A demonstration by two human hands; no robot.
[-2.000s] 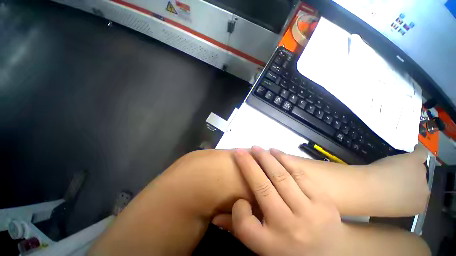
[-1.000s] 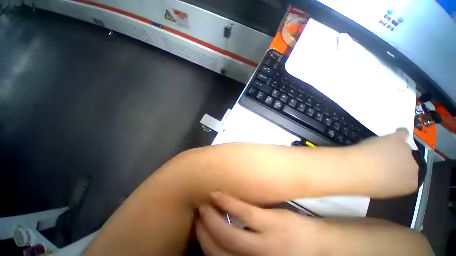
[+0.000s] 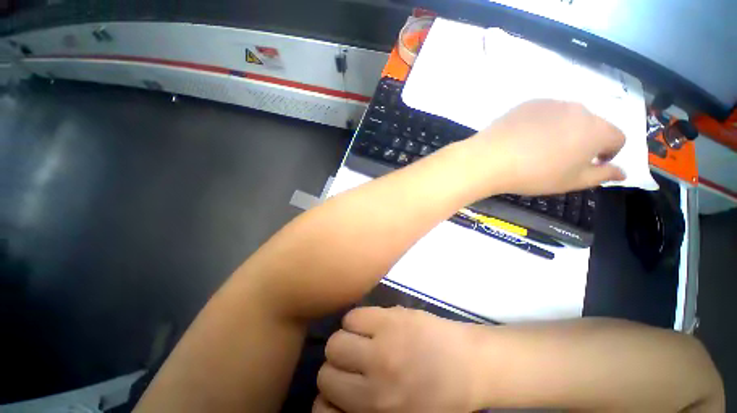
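White paper sheets (image 3: 477, 73) lie over the black keyboard's (image 3: 396, 137) upper part. My left hand (image 3: 558, 149) is over the sheets and the keyboard's right half, fingers bent to the right. A bit of white shows between thumb and fingers; whether they grip the paper is unclear. My right hand (image 3: 388, 363) is curled closed near the bottom, below my left forearm, with nothing visible in it. A yellow stick (image 3: 501, 225) and a dark pen (image 3: 525, 246) lie at the keyboard's front edge.
The black mouse (image 3: 653, 226) is on its dark pad (image 3: 618, 282) at right. The monitor (image 3: 646, 48) stands behind the sheets. A ring (image 3: 414, 40) and dark knobs (image 3: 680, 133) are on the orange panel. The white machine side (image 3: 186, 60) runs along the upper left.
My left hand has moved up and left from the right side, baring the mouse, onto the sheets. My right hand has left my left forearm and curled closed. The view has shifted.
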